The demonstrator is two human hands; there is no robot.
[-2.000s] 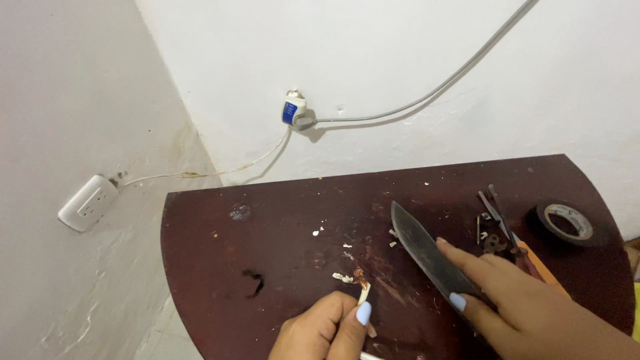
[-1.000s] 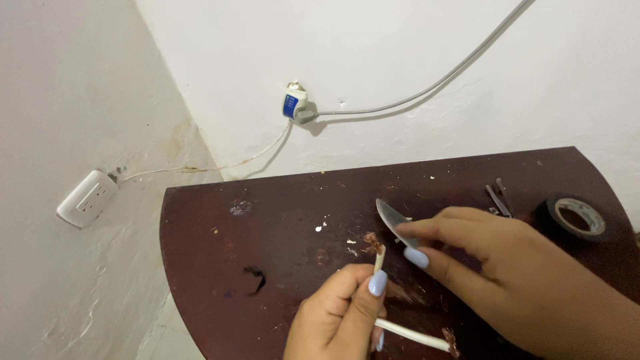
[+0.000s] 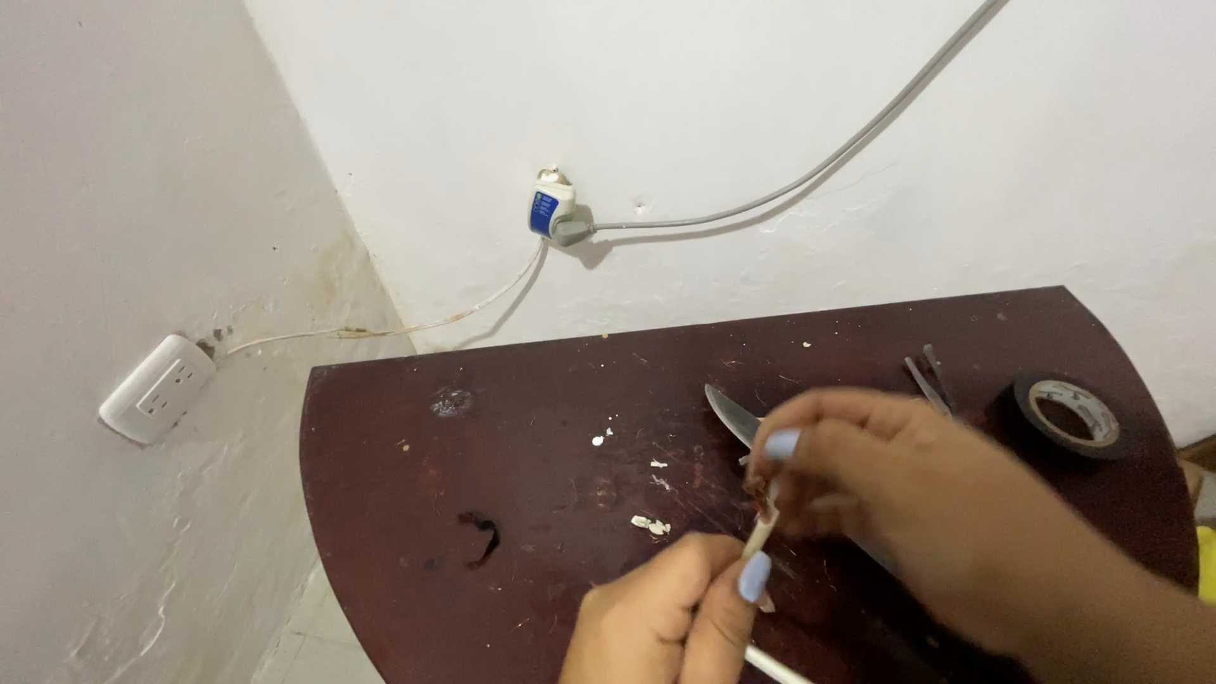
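Note:
My left hand [image 3: 670, 608] pinches a white electrical cable [image 3: 762, 534], whose stripped end shows frayed copper strands [image 3: 757, 486]. At that bare end are the fingers of my right hand [image 3: 883, 494], slightly blurred; whether they grip the strands is hard to tell. Partly covered by the right hand, a knife [image 3: 730, 414] lies on the dark wooden table [image 3: 532, 399] with its blade tip pointing to the back left. Another piece of the white cable [image 3: 774, 665] shows below the left hand.
A roll of black electrical tape [image 3: 1069, 418] lies at the right, near the metal tips of a tool [image 3: 926, 380]. White insulation scraps [image 3: 651, 524] and a black tape scrap [image 3: 482, 539] lie on the table. Behind are a wall outlet [image 3: 161, 389] and a plug adapter [image 3: 553, 204] with a grey cord [image 3: 817, 176].
The right hand held the knife two seconds ago; now the knife lies on the table and that hand is at the cable's bare end. The left hand keeps hold of the cable.

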